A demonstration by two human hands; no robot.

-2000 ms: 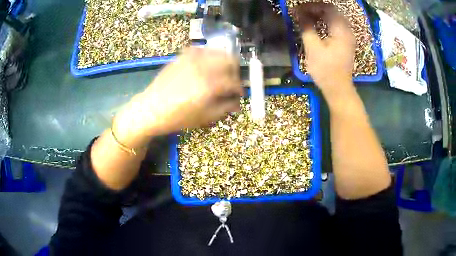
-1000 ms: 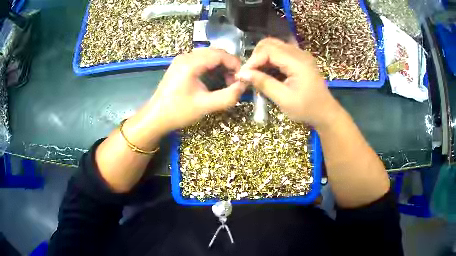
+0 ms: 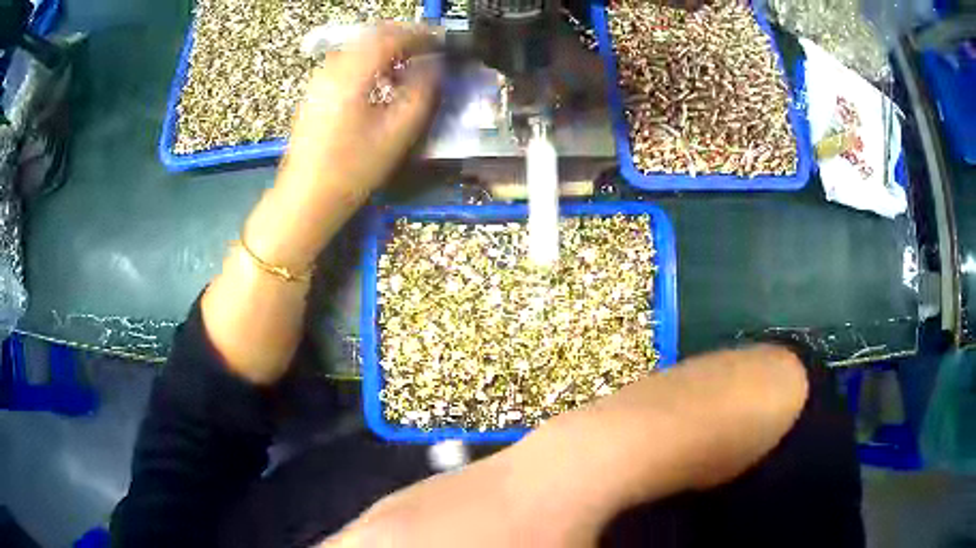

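My left hand (image 3: 369,102) is blurred over the right part of the left tray (image 3: 219,158), by the side handle (image 3: 332,37); whether it holds anything cannot be told. My right forearm crosses the front corner of the near tray (image 3: 369,321); my right hand (image 3: 417,524) is cut off by the bottom edge, its fingers out of the picture. Small gold-silver parts (image 3: 514,332) fill the near tray. A white front handle (image 3: 544,198) points towards me over it from the dark bench press (image 3: 516,43). The fixture under the press head shows no fingers at it.
The right tray (image 3: 717,182) holds copper-toned parts (image 3: 706,96). A printed white packet (image 3: 856,134) lies right of it, with a clear bag (image 3: 835,27) behind. Dark wrapped material (image 3: 43,118) lies at the bench's left edge. Blue stools show below both sides.
My hands were together fingertip to fingertip before the press. They have parted: my left hand has moved up and left over the left tray, my right hand down to the bottom edge.
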